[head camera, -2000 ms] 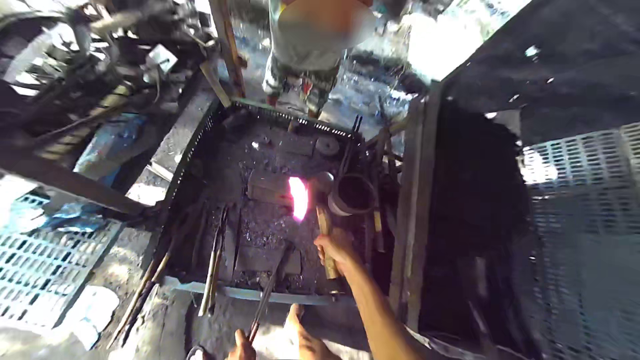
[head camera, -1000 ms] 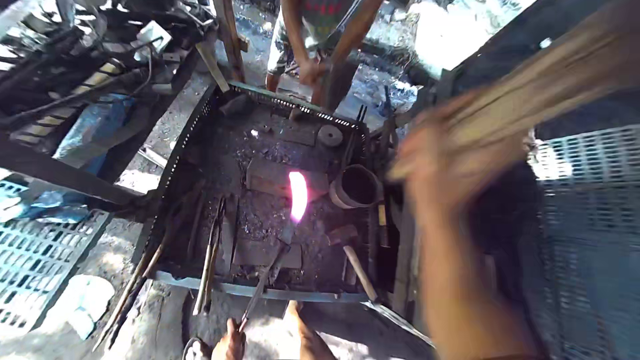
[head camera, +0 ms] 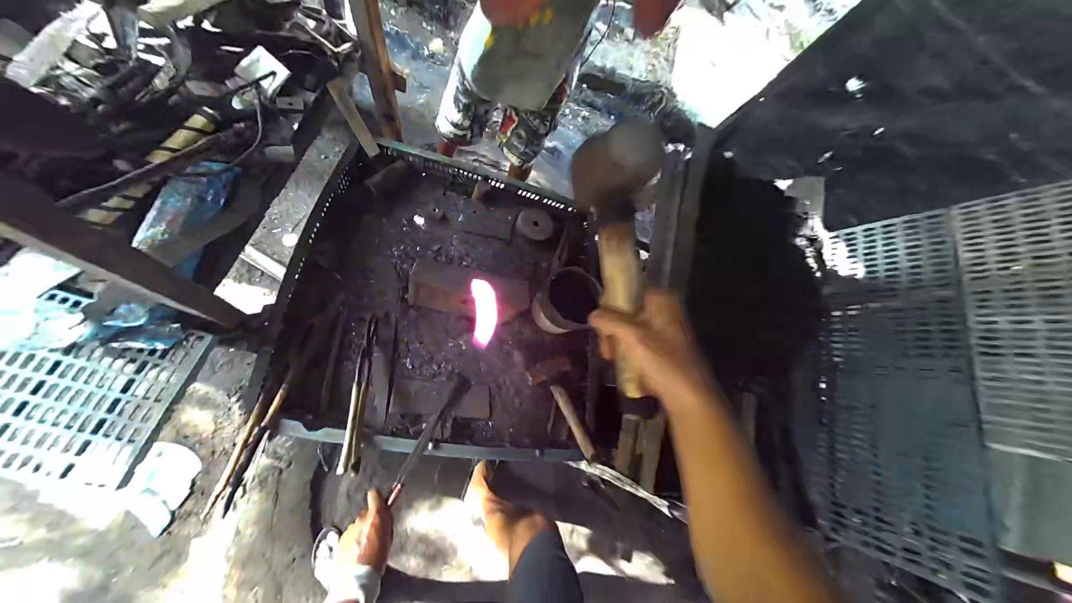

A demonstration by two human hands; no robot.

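Note:
My right hand (head camera: 649, 343) grips the wooden handle of a large hammer (head camera: 620, 163), its blurred head raised above the right side of the tray. My left hand (head camera: 368, 529) is closed around the rear end of long dark tongs or a metal bar (head camera: 427, 435). That tool's far end points at a curved, glowing hot metal piece (head camera: 484, 314) beside a metal block (head camera: 435, 287); whether they touch is unclear. A smaller hammer (head camera: 569, 410) leans at the tray's front right.
A shallow dark tray (head camera: 502, 452) holds a round metal container (head camera: 548, 314), a pierced disc (head camera: 534, 224) and several long tools (head camera: 358, 394). Another person (head camera: 511, 92) stands beyond it. My bare foot (head camera: 494, 507) is near the front edge. Plastic grates (head camera: 896, 377) lie right; scrap fills the upper left.
My right hand was low over the tray with a hammer, then blurred and raised at upper right; now it is lower than that, hammer head up. The glowing piece stays near the block.

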